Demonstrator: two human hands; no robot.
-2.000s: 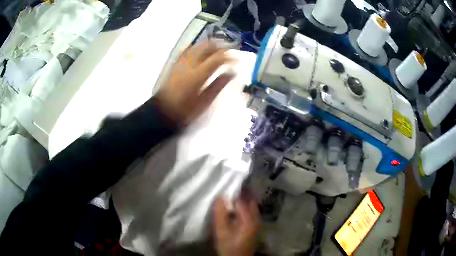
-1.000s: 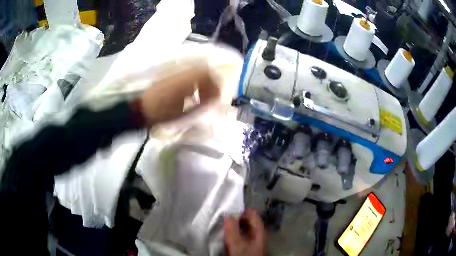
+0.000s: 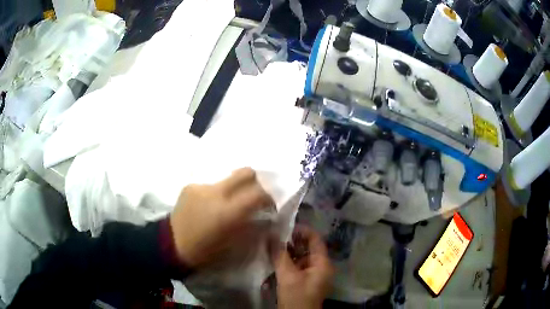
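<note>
A white garment piece (image 3: 259, 145) lies left of the overlock machine (image 3: 410, 90), its right edge at the bright needle area (image 3: 307, 151). My left hand (image 3: 220, 214), slightly blurred, is below and left of the needle with its fingertips on the fabric. My right hand (image 3: 301, 265) is low at the centre, its thumb and fingers on the fabric's hanging edge, close to my left fingertips. The fabric between the hands is raised into a fold. The presser foot is lost in glare and thread.
A long white stack (image 3: 175, 54) lies at the upper left, with a crumpled bundle heap (image 3: 36, 78) at far left. Several thread cones (image 3: 442, 29) stand behind the machine. A lit smartphone (image 3: 446, 254) lies at the lower right. Grey fabric strips (image 3: 256, 53) hang loose behind.
My left hand has moved down and right from above the fabric towards my right hand. The fabric is spread left of the needle, and its near edge is now between both hands.
</note>
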